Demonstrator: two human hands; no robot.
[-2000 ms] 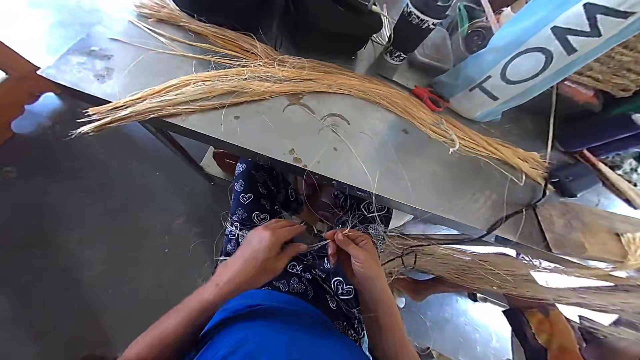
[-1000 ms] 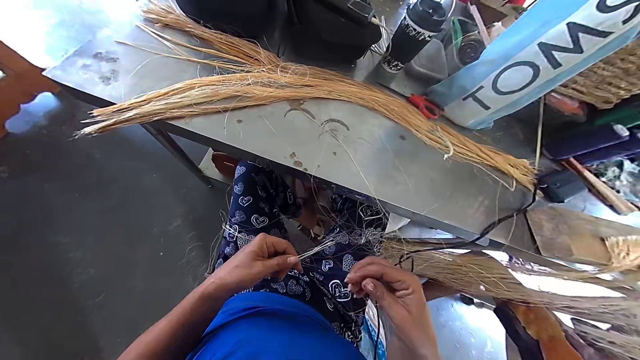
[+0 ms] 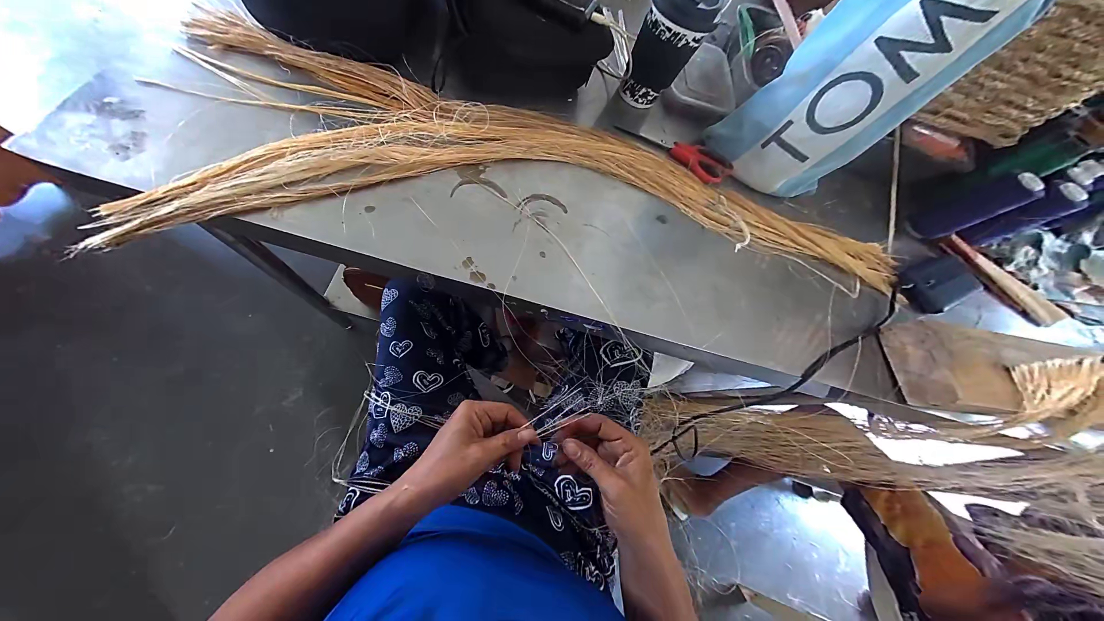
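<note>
Over my lap, my left hand (image 3: pixel 487 444) pinches several thin pale fibre strands (image 3: pixel 556 414) between thumb and fingers. My right hand (image 3: pixel 604 457) is close beside it, its fingers curled at the lower side of the same strands; whether it grips one is too fine to tell. Loose fibres lie across the patterned trousers (image 3: pixel 405 418). Beyond my hands, a long bundle of golden plant fibre (image 3: pixel 517 138) stretches along the metal table (image 3: pixel 595 250). A second, duller fibre bundle (image 3: pixel 793 440) lies to the right of my right hand.
Red-handled scissors (image 3: pixel 700 162) lie behind the golden bundle, beside a light blue bag (image 3: pixel 828 103). A patterned cup (image 3: pixel 668 52) and black bags (image 3: pixel 517 43) stand at the back. A black cord (image 3: pixel 811 371) hangs over the table's right edge. Dark thread spools (image 3: pixel 979 205) lie at the far right.
My right hand was apart from the left one a second ago, lower and to the right; it has come back up beside the strands. My left hand keeps its pinch.
</note>
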